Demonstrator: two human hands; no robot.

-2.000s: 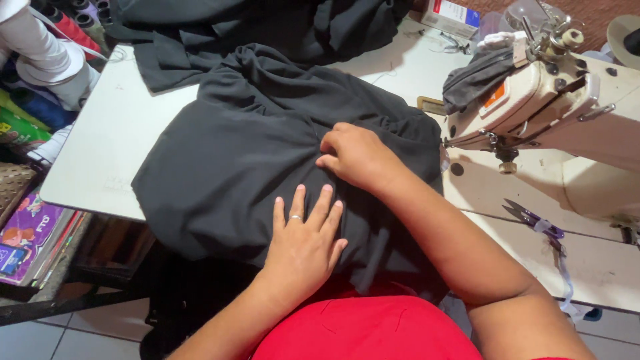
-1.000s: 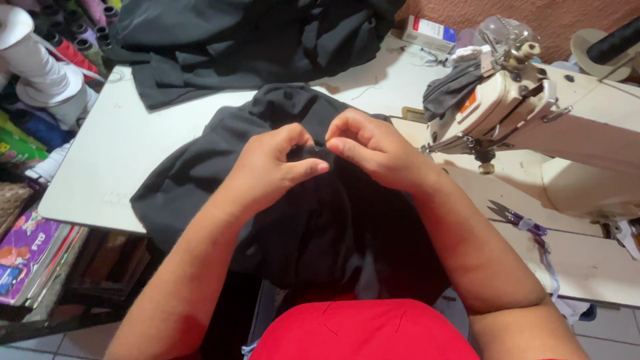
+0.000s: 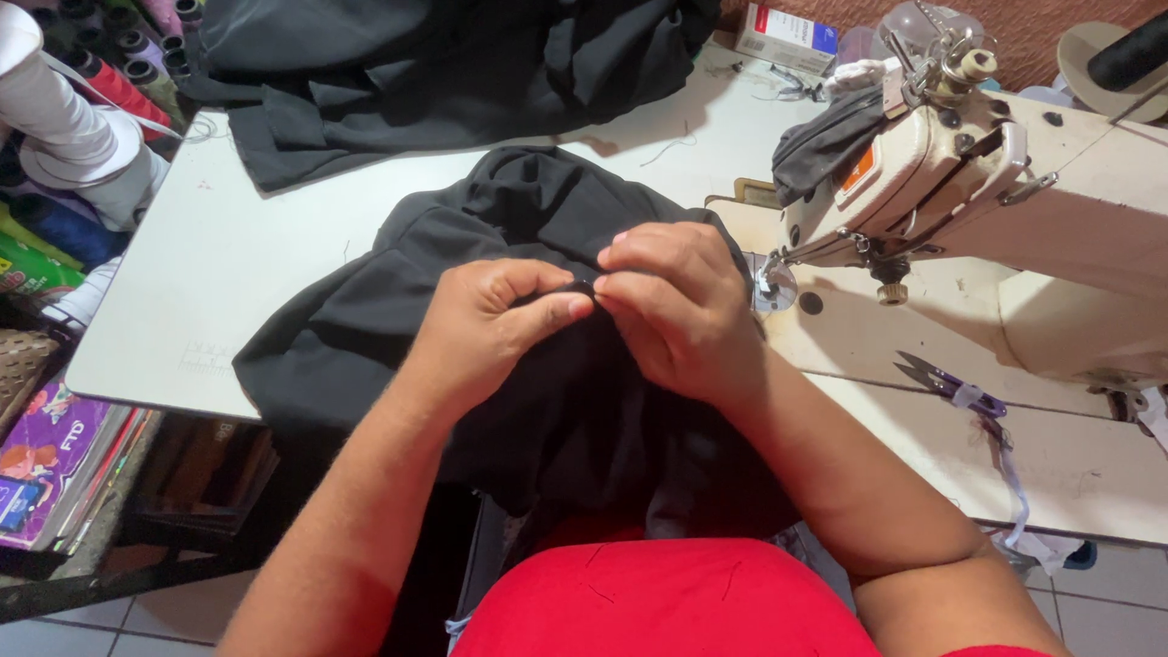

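A black fabric garment lies in folds over the front edge of the white sewing table and down onto my lap. Above its middle, my left hand pinches a small fold of the black cloth between thumb and forefinger. My right hand meets it there, its fingertips closed on the same raised bit of cloth. Just right of my right hand stands the needle and presser foot area of an industrial sewing machine; the cloth reaches close to it.
A second black cloth lies at the back of the table. Purple thread snips rest to the right, and a small medicine box stands behind. Thread spools crowd the left side, above stacked magazines.
Two seconds ago my left hand lay flat on the garment, fingers spread. Both hands have since come together, lifting and pinching a bit of cloth between them.
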